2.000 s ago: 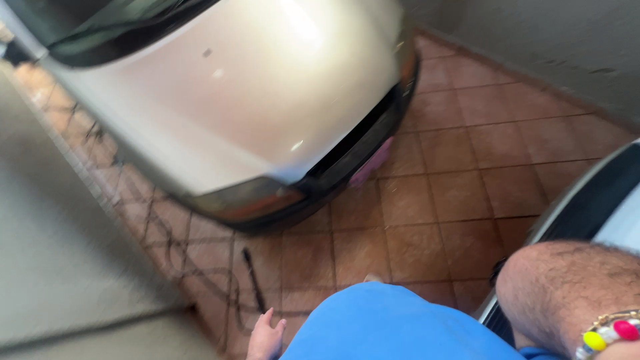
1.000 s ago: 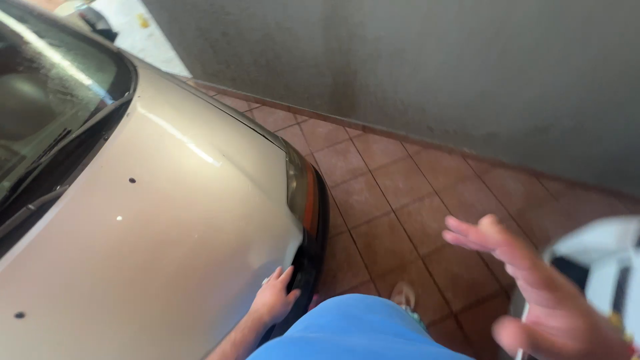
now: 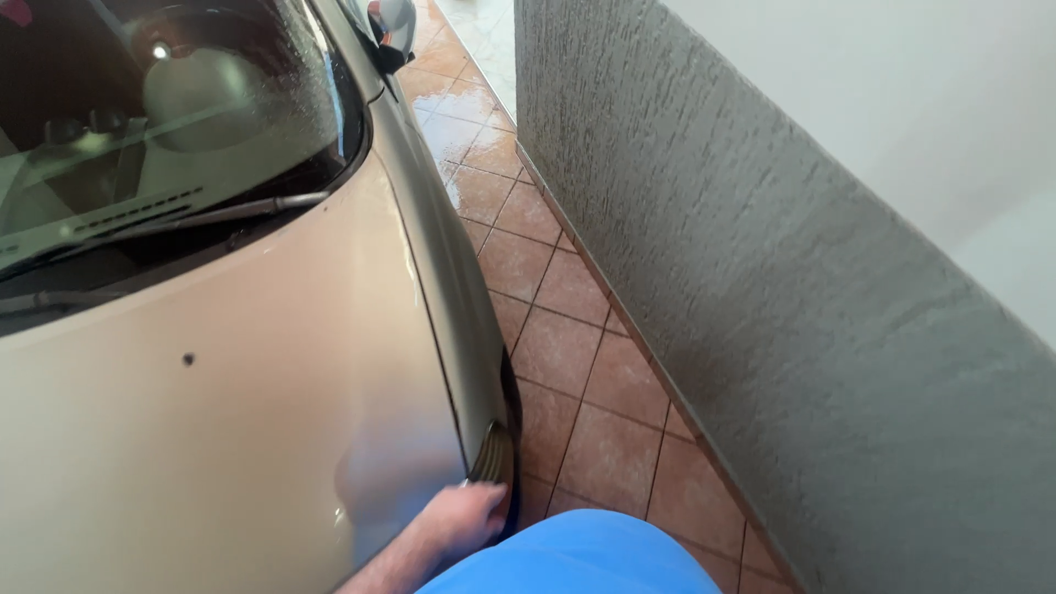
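Observation:
My left hand [image 3: 469, 513] is at the bottom centre, over the front corner of a beige car's hood [image 3: 247, 412], beside the headlight [image 3: 492, 458]. Its fingers point right and are blurred; whether they touch the car, and how far they are bent, I cannot tell. My right hand is out of the picture. Behind the hood are the wiper [image 3: 272, 205] and the windshield [image 3: 206, 99], which has water drops on its right side.
A rough grey wall [image 3: 701, 247] runs diagonally on the right. Between it and the car lies a narrow strip of reddish floor tiles [image 3: 569, 346], wet near the side mirror [image 3: 394, 29]. My blue shirt [image 3: 577, 557] fills the bottom centre.
The view has swung strongly toward the car's side and the wall. My right hand, raised at the right one second ago, has left the picture. My left hand stays by the car's front corner.

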